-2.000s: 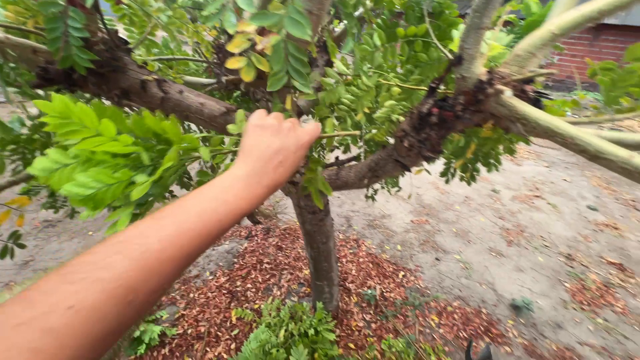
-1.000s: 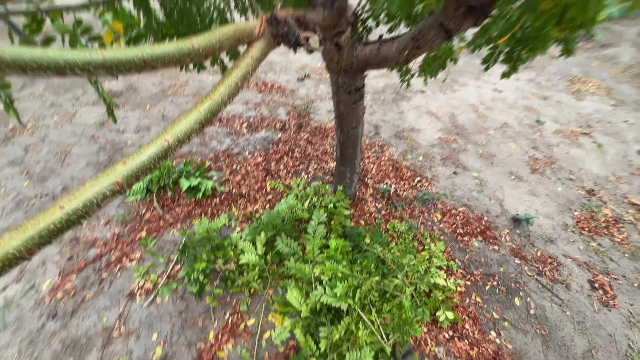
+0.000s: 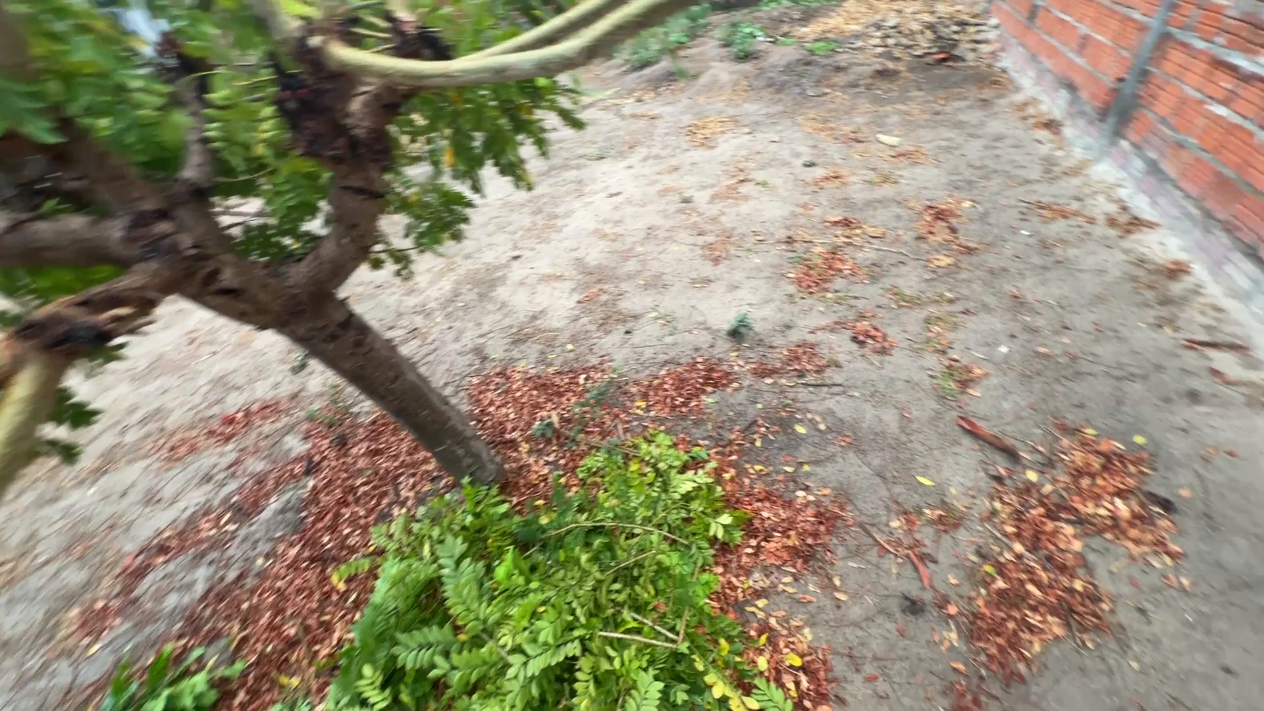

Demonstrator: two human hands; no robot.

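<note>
Neither my left hand nor my right hand shows in the head view now. A small tree with a brown trunk (image 3: 395, 385) stands on the left side. Its rough, dark branch junction (image 3: 341, 128) bears pale green limbs (image 3: 494, 67) that reach up and to the right, with green leaves (image 3: 444, 148) around it. At the foot of the trunk lies a heap of leafy green cuttings (image 3: 553, 592) with a few thin stems among them. The left part of the tree is blurred.
Dry reddish-brown leaves (image 3: 336, 513) cover the soil around the trunk, and more lie in patches (image 3: 1047, 553) at the right. A red brick wall (image 3: 1205, 109) with a grey post (image 3: 1136, 79) runs along the upper right. A short stick (image 3: 987, 436) lies on the sandy ground.
Two seconds ago a hand was at the tree's branches; it is out of view now. The view has swung a lot, and the brick wall and ground at the right now show.
</note>
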